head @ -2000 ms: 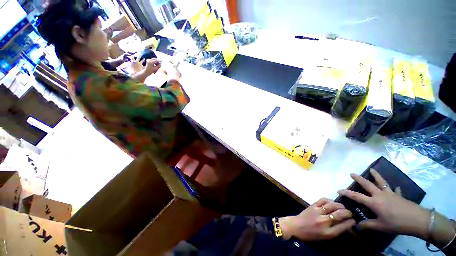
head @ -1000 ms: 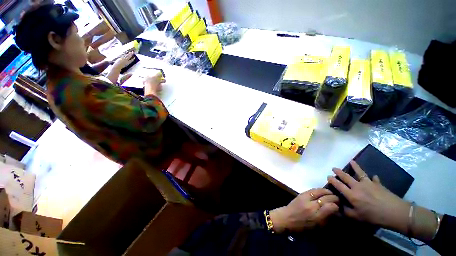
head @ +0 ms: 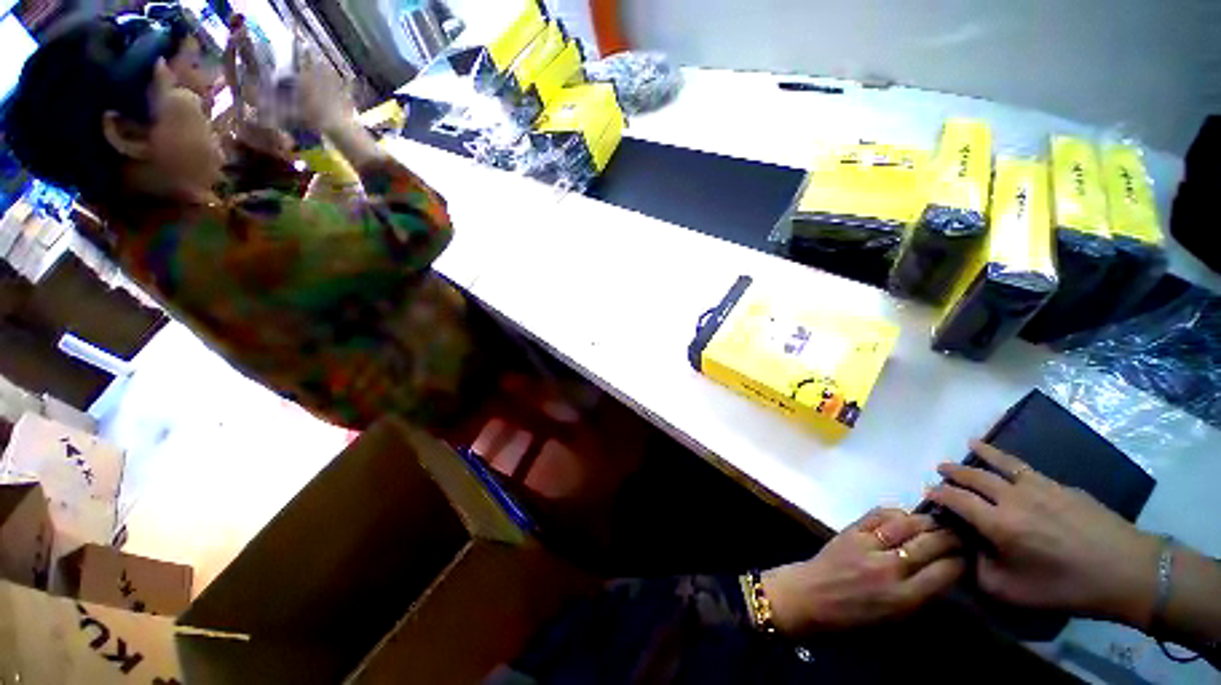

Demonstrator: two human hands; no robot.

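Observation:
A plain black box (head: 1071, 448) lies at the table's front edge at the lower right. My right hand (head: 1051, 535) lies on top of it with fingers spread over its surface. My left hand (head: 870, 573) holds its near left edge with bent fingers. The box's near part is hidden by my hands and is dark. A yellow box sleeve (head: 803, 359) lies flat on the table to the left of the black box, with a black strip along its left end.
Wrapped yellow-black boxes (head: 1020, 248) stand behind. Crumpled clear plastic (head: 1145, 388) lies at right, a black bag (head: 1198, 201) behind it. More wrapped boxes (head: 579, 121) stand farther along the table. An open carton (head: 362, 562) is at lower left; a coworker (head: 281, 295) sits at left.
The coworker's hands have risen from the table to face height. The view has shifted slightly. My hands stay on the black box, with little visible change.

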